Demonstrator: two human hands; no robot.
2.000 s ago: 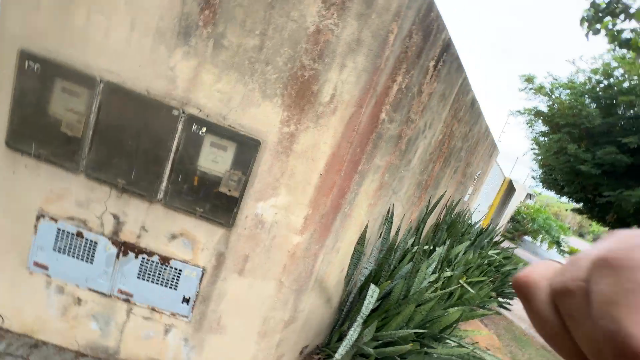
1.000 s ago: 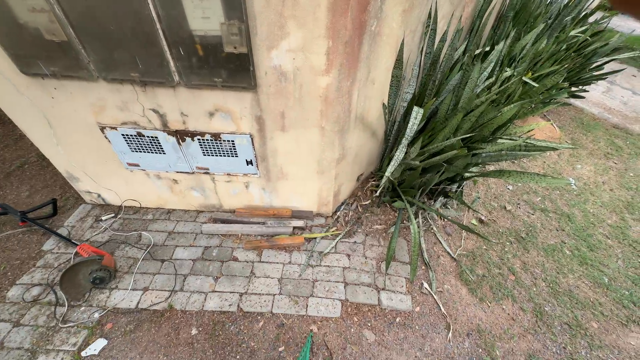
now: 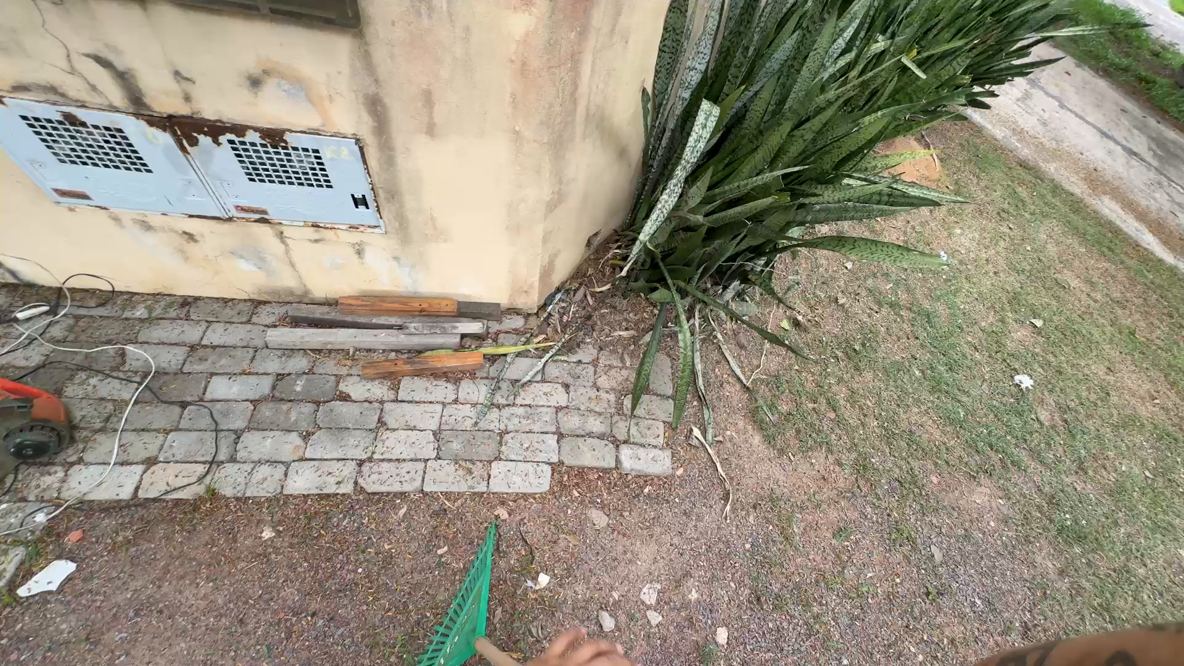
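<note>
A green fan rake (image 3: 462,606) rests on the bare ground at the bottom centre, its tines fanned toward the paving. Its pale handle (image 3: 495,652) runs down out of the frame. Just right of this handle are the knuckles and fingers of what looks like my left hand (image 3: 581,649); the frame edge cuts it off, so its grip is hidden. A tattooed forearm, seemingly my right (image 3: 1096,647), crosses the bottom right corner, with the hand out of view.
Wood strips (image 3: 365,339) lie on stone pavers (image 3: 319,444) beside the wall (image 3: 472,185). An orange power tool (image 3: 32,421) and loose cables (image 3: 120,435) are at the left. Snake plants (image 3: 768,176) spread from the wall's corner over grass (image 3: 999,370). Small stones dot the ground.
The view has swung down from the wall and meter boxes to the ground. The hand raised at the right in the oldest frame is gone from there. More of the green rake shows.
</note>
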